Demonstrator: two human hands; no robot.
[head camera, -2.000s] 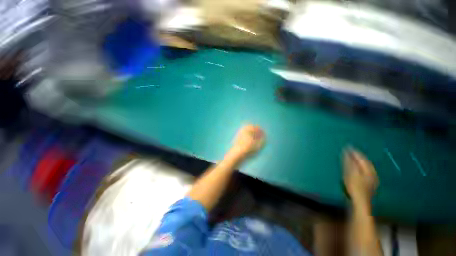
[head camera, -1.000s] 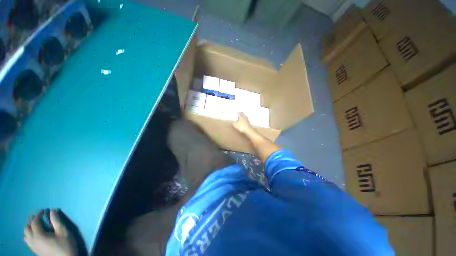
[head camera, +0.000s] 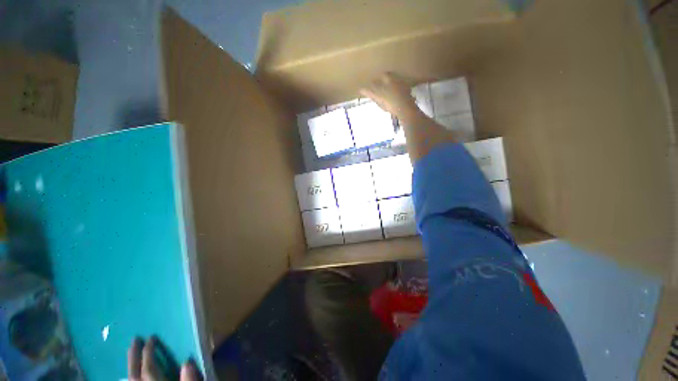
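A large open brown carton (head camera: 587, 134) stands on the floor in front of me. Rows of white-topped retail boxes (head camera: 353, 186) lie inside it; two at the back left look brighter and sit a little higher, with blue sides showing. My right hand (head camera: 390, 97) reaches deep into the carton over the back row, beside those two. Its fingers are blurred, and I cannot tell if it grips a box. My left hand (head camera: 157, 363) rests on the green bench top near its edge, cut off by the bottom of the picture, fingers apart, with no object visible in it.
The green bench (head camera: 111, 238) is at left, its edge beside the carton's left flap. Blue picture boxes (head camera: 33, 327) stand at the far left. Another brown carton (head camera: 37, 97) is on the floor at upper left. A red item (head camera: 401, 301) lies below the carton, near my leg.
My view has moved close over the carton, which now fills much of the picture. My right hand has moved from the near side of the boxes to the back row. My left hand stays on the bench.
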